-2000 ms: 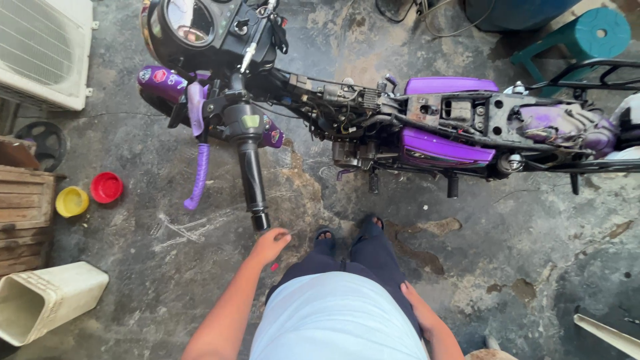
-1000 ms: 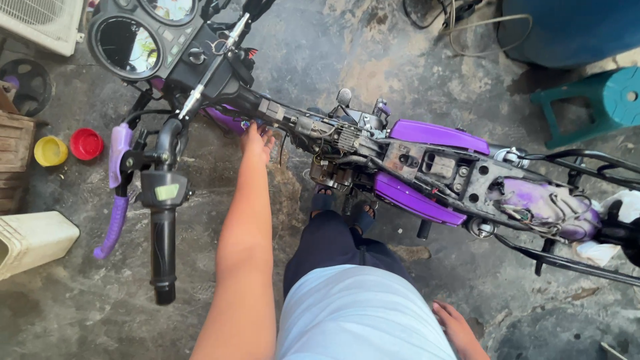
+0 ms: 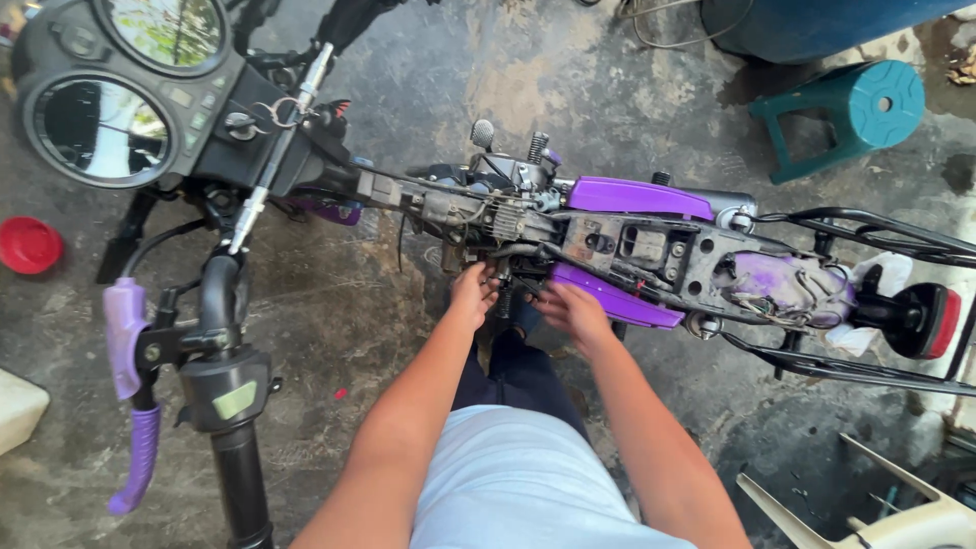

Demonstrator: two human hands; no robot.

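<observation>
A partly stripped motorcycle frame (image 3: 579, 232) runs across the view with its seat off. My left hand (image 3: 474, 296) is at the near side of the engine area, fingers bent by a black ribbed foot peg (image 3: 505, 296); whether it grips anything I cannot tell. My right hand (image 3: 572, 311), slightly blurred, is beside the near purple side panel (image 3: 621, 296), its fingers pointing toward the peg. The far purple side panel (image 3: 640, 197) lies across the frame. At the left are the handlebar grip (image 3: 240, 480), a purple lever (image 3: 141, 457) and the round gauges (image 3: 103, 130).
A teal plastic stool (image 3: 884, 103) and a blue drum (image 3: 808, 27) stand beyond the bike. A red bowl (image 3: 30, 245) sits on the concrete floor at the left. A cream plastic chair (image 3: 915, 526) is at the lower right, near the black rear rack (image 3: 839, 366).
My left hand has moved from near the front of the frame toward the engine. My right hand has come up from beside my body to the near side panel.
</observation>
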